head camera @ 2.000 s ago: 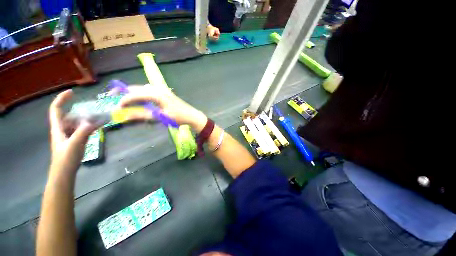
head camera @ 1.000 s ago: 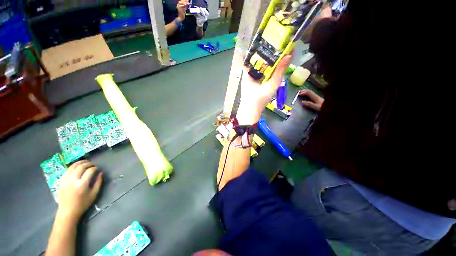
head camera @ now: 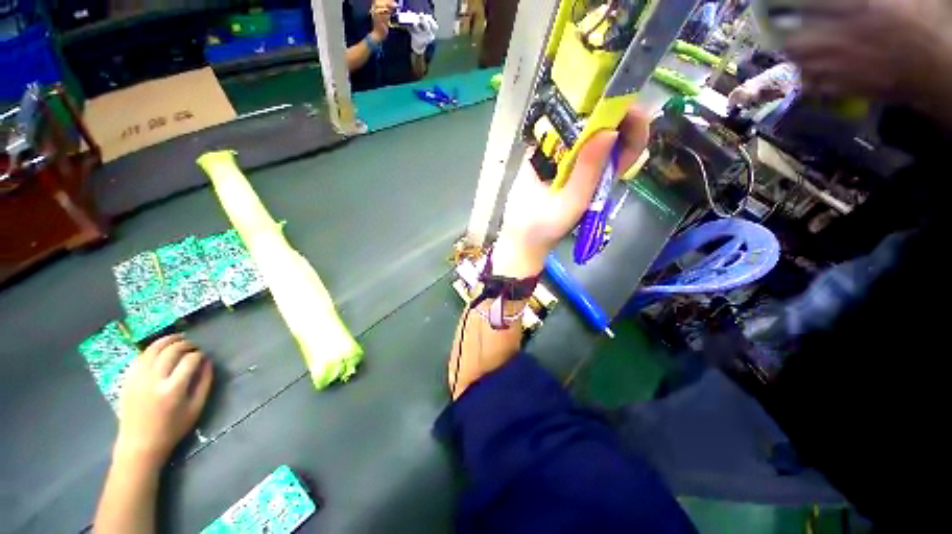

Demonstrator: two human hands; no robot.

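My right hand point(head camera: 553, 198) is raised at the upper middle and holds a power supply board point(head camera: 585, 78) upright, its yellow transformer and dark parts showing. A purple marker pen point(head camera: 595, 219) is in the same hand, below the board. My left hand point(head camera: 165, 391) is low on the belt at left, fingers together and bent, over the right part of a green board point(head camera: 104, 360); its thumb and any grip are hidden. Several waiting boards point(head camera: 188, 276) lie solder side up beyond it. A flat green-white board point(head camera: 261, 509) lies near the body, cut off by the bottom edge.
A long yellow-green roll point(head camera: 274, 266) lies across the belt. A slanting metal post point(head camera: 499, 156) stands behind my right wrist, with boards on their sides at its foot. A blue tool point(head camera: 577, 295) lies right of it. Another person's blurred hand point(head camera: 866, 47) is at the upper right.
My left hand has left the raised board and come down to the belt. My right hand has moved right and up with board and pen. The person at right has shifted, uncovering a blue coil and machinery.
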